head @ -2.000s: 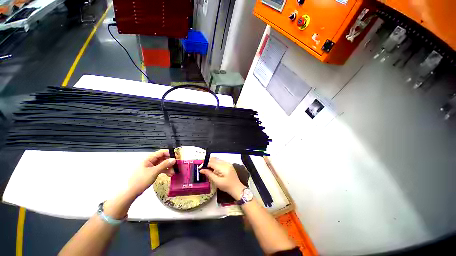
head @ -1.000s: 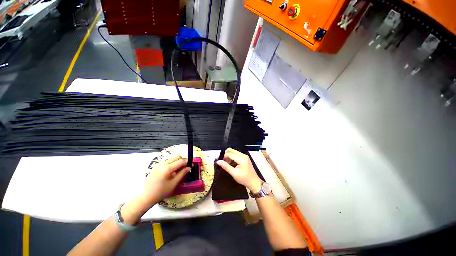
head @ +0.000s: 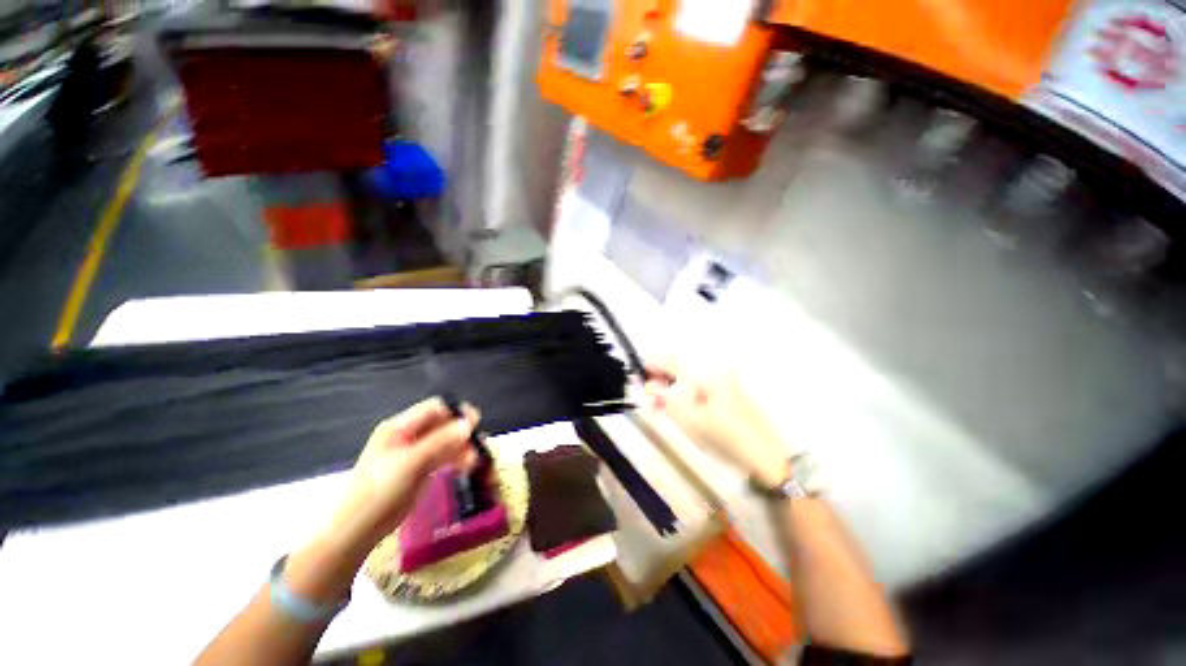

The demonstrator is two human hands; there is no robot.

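Note:
The frame is blurred. My left hand (head: 414,458) grips one end of a black strap (head: 458,423) just above the magenta ink box (head: 449,527). The box sits on the speckled cream disc (head: 501,553) on the white table. My right hand (head: 709,414) is to the right, past the table's far right end, with its fingers closed at the lower end of a curved black strap piece (head: 611,323). The strap between the hands is too blurred to follow. A wide pile of black straps (head: 286,390) lies across the table.
A dark brown pad (head: 568,497) lies right of the disc. A wooden tray (head: 687,471) holding black straps (head: 631,479) runs beside the table. The orange control box (head: 657,85) and blurred hanging clips (head: 943,137) are at upper right. A dark red machine (head: 280,111) stands behind.
My right hand has moved right, away from the disc and over the tray side. My left hand stays by the ink box. The tall strap loop has dropped from between the hands. The view has turned right.

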